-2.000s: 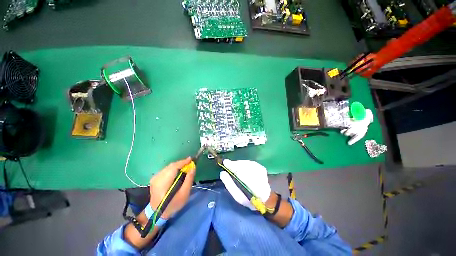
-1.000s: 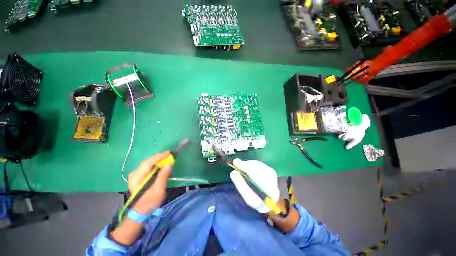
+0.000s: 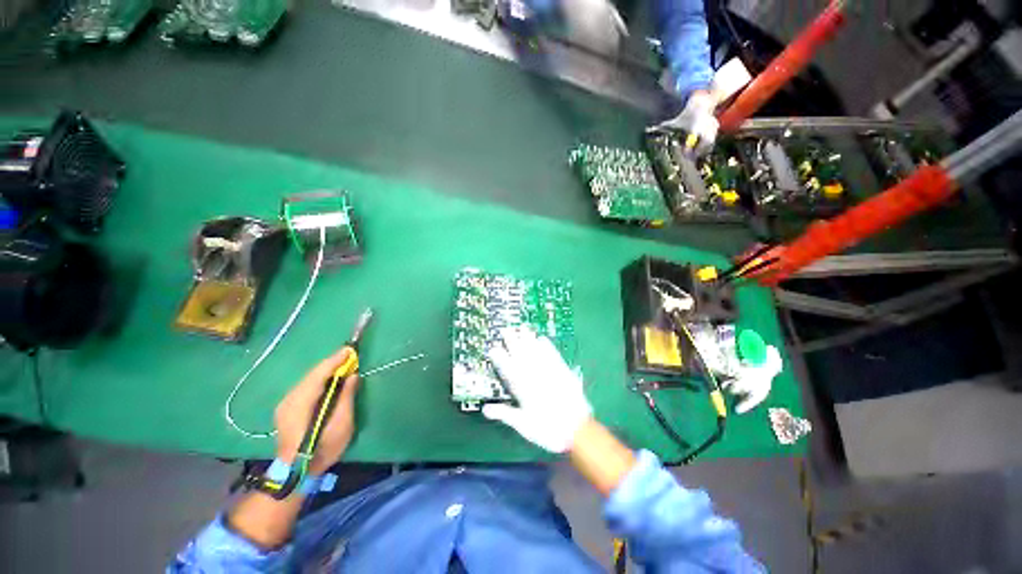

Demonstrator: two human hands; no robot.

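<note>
The green circuit board (image 3: 546, 294) lies solder side up on the green mat. My left hand (image 3: 317, 410), bare, is shut around a yellow-and-black soldering iron (image 3: 333, 392), its tip left of the board. The white solder wire (image 3: 294, 317) runs from the reel (image 3: 322, 224) to my left hand, and a thin end sticks out to its right. My right hand (image 3: 542, 389), in a white glove, lies over the board's lower middle, thumb apart near the front edge. Another iron (image 3: 713, 387) sits in the right stand (image 3: 641, 314).
The left stand with sponge (image 3: 217, 306) and black fans (image 3: 79, 179) are on the left. Cutters (image 3: 661, 415), a green-capped bottle (image 3: 752, 348), a spare glove (image 3: 758, 383) and silvery scraps (image 3: 789, 425) lie right. Another person's gloved hand (image 3: 697, 117) touches black-cased units (image 3: 700, 185) on the conveyor.
The right iron has left my right hand and sits in the stand. My gloved hand has moved onto the board. The view has shifted, and another person's arm shows at the conveyor.
</note>
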